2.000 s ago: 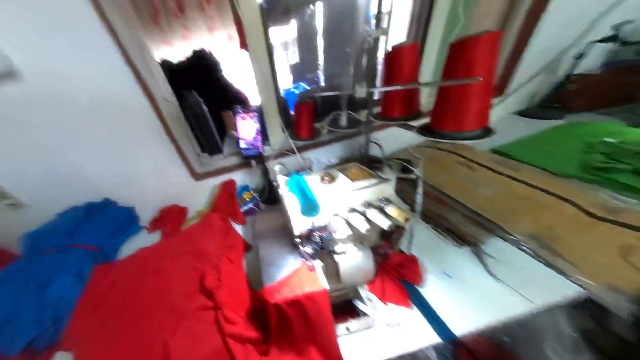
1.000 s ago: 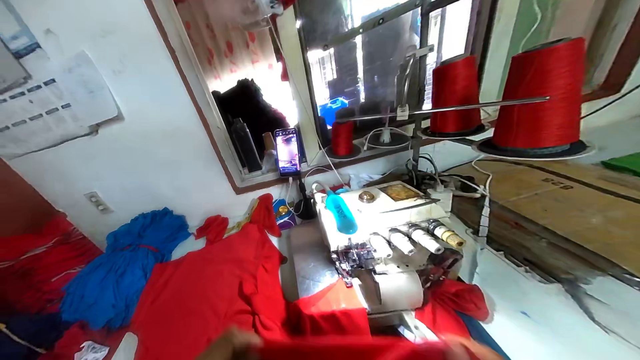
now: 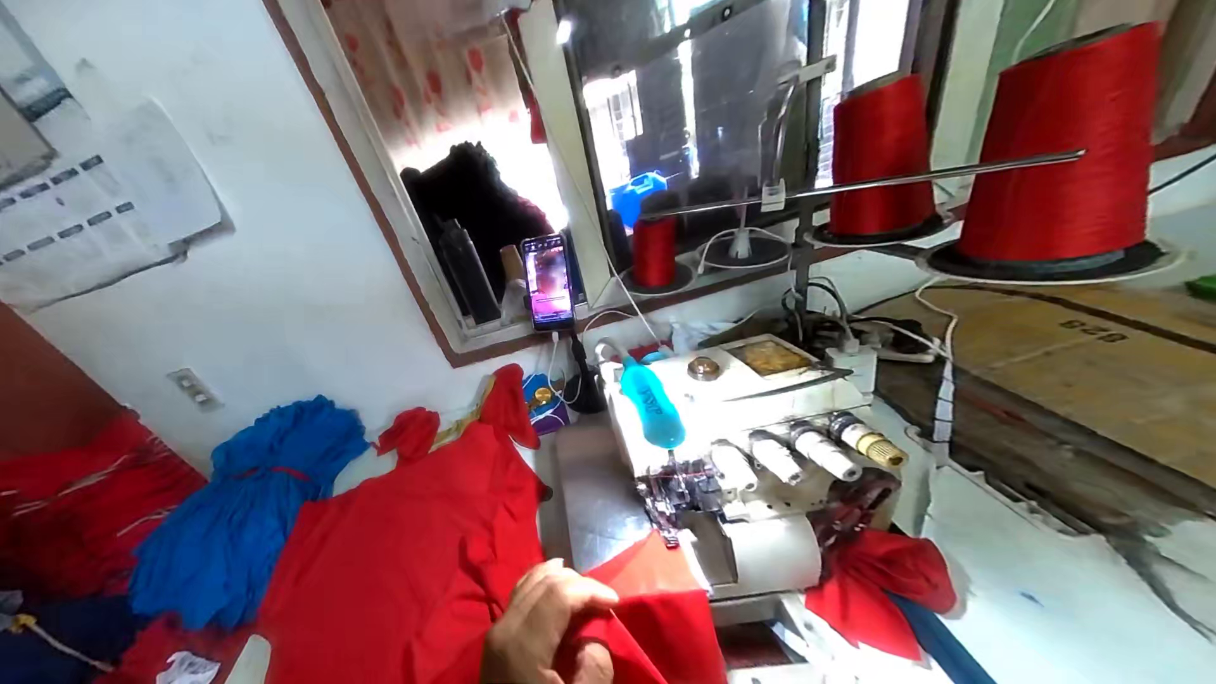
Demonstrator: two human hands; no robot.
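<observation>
My left hand (image 3: 549, 622) is at the bottom centre, its fingers closed on red fabric (image 3: 665, 622). The cloth's upper part lies at the needle area of a white overlock sewing machine (image 3: 750, 399), below the presser foot (image 3: 669, 532). My right hand is out of view. A larger spread of red fabric (image 3: 408, 541) lies left of the machine. A blue lamp (image 3: 652, 404) is fixed over the machine's front, left of several tension dials (image 3: 796, 452). Red thread cones (image 3: 1064, 152) stand on the thread stand behind.
A tied blue fabric bundle (image 3: 247, 503) lies left, beside more red cloth (image 3: 85, 503). A lit phone (image 3: 549, 283) stands at the window frame. Red cloth (image 3: 883, 589) bunches right of the machine. Cables (image 3: 850, 332) run behind it; a brown board (image 3: 1073, 370) lies right.
The view has swung right to left. One second ago both hands showed at the bottom edge with red cloth; now only my left hand shows, nearer the machine.
</observation>
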